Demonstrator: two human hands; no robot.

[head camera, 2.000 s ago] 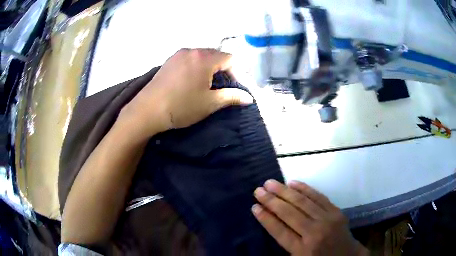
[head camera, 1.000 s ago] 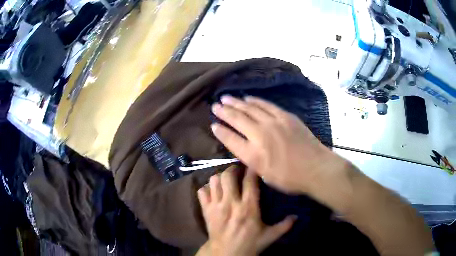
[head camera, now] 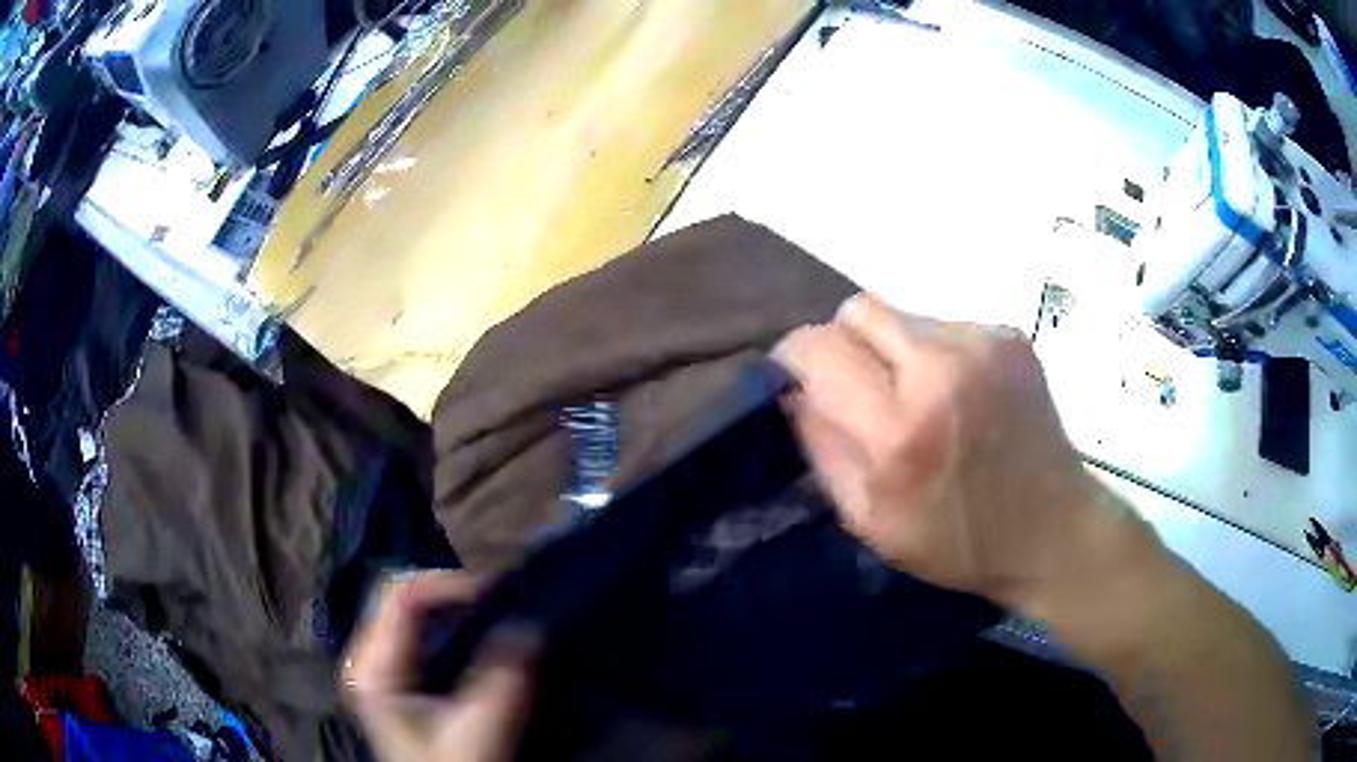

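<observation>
A dark elasticated waistband (head camera: 640, 514) is stretched diagonally between my two hands, blurred by motion. My left hand (head camera: 447, 670), at the lower left, pinches one end of it. My right hand (head camera: 930, 447) grips the other end near the middle of the view. The brown garment body (head camera: 655, 320) lies on the table behind the band. A dark label with pale print (head camera: 592, 447) shows on the brown cloth, its lower end at the band. The cloth beneath the band is too dark to make out.
The white sewing machine head (head camera: 1243, 223) stands at the right, with a black flat rectangle (head camera: 1284, 414) and thread snips (head camera: 1329, 551) near it. A tan board (head camera: 521, 164) lies at the upper left. More brown garments (head camera: 223, 521) are piled at the left.
The view has swung left, away from the machine. My hands, earlier flat on the cloth, have moved apart and now hold the dark band taut. The white drawcord no longer shows clearly.
</observation>
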